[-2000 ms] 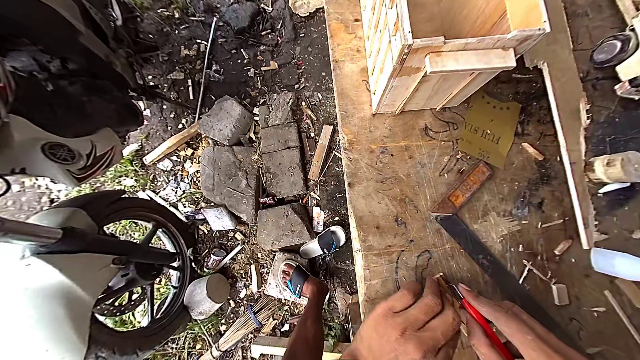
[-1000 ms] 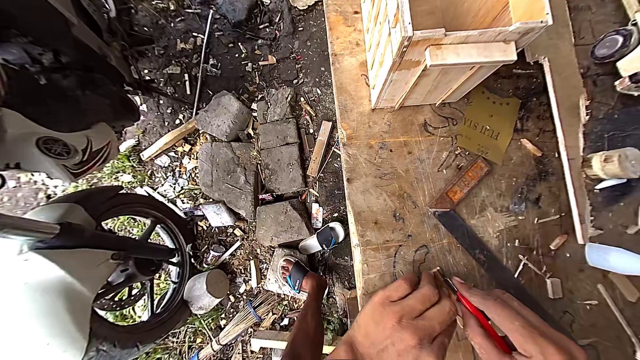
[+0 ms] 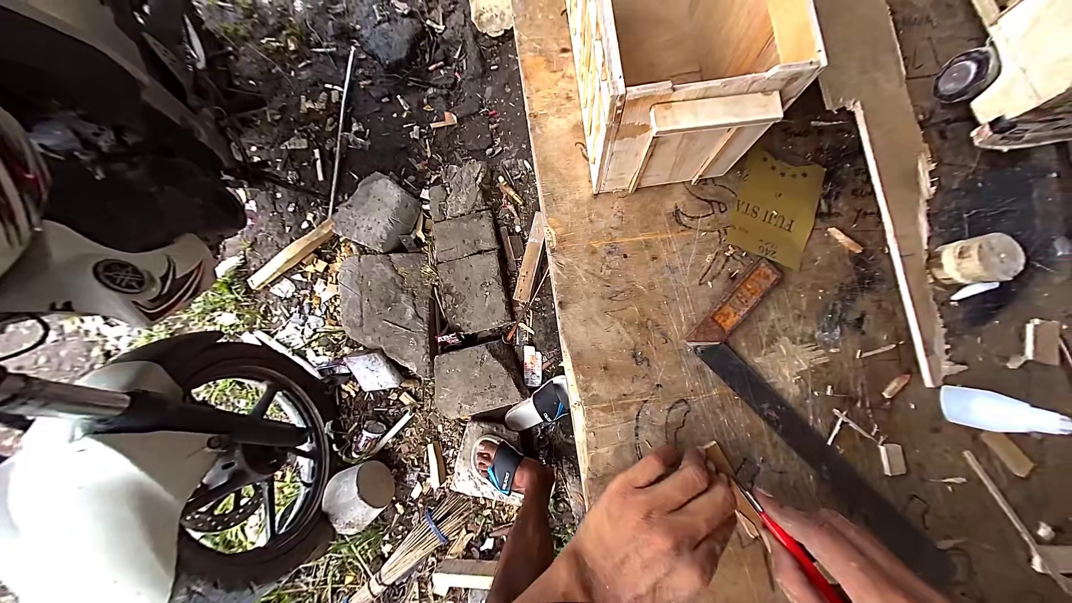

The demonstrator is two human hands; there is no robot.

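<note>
My left hand [image 3: 657, 523] is closed on a small strip of wood [image 3: 727, 473] at the bottom of the view, over the plywood bench [image 3: 611, 368]. From the right, my right hand [image 3: 837, 548] grips a red-handled tool [image 3: 791, 540], its slim metal end against the strip; its exact kind is unclear. Just beyond both hands lies a try square with a dark blade [image 3: 804, 435] and a rusty stock [image 3: 741, 301]. A yellow sandpaper sheet [image 3: 775, 205] lies past the stock, beside an open wooden box [image 3: 695, 126].
A jagged plywood offcut [image 3: 892, 193], a translucent plastic bottle [image 3: 1001, 410] and wood scraps lie on the right. Beyond the bench's left edge are stone blocks [image 3: 473, 293], a sandalled foot [image 3: 502, 469], a twig broom [image 3: 419, 544] and a motorcycle wheel [image 3: 260, 461].
</note>
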